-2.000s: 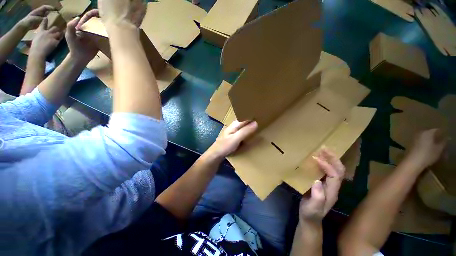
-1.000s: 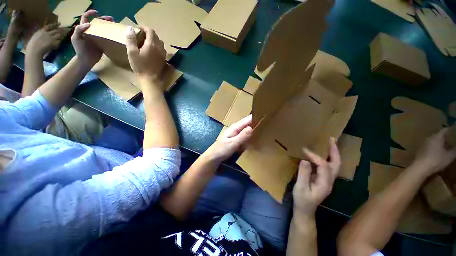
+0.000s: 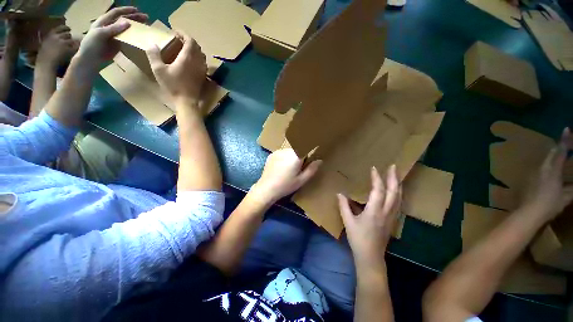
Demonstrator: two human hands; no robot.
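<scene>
A brown part-folded box [image 3: 355,148] lies before me at the table's near edge, on top of other flat cardboard. Its large lid panel [image 3: 333,75] stands up on the left side. The right wall is partly raised, and two short slots show in the base. My left hand [image 3: 286,175] grips the box's near left corner at the foot of the lid. My right hand [image 3: 371,214] is at the near right corner, thumb and fingers spread against the near panel and wall. The fingertips' exact hold is partly hidden.
Blank ends [image 3: 428,195] stick out right of the box. Closed boxes stand at the top centre [image 3: 288,28] and right [image 3: 501,73]. A neighbour at left holds a small box [image 3: 146,39]; another person's forearm [image 3: 487,251] is close at right, beside more blanks [image 3: 521,157].
My right hand has moved left and inward onto the box's near corner. The lid panel has swung and tilted left, and the right wall stands more raised than two seconds ago.
</scene>
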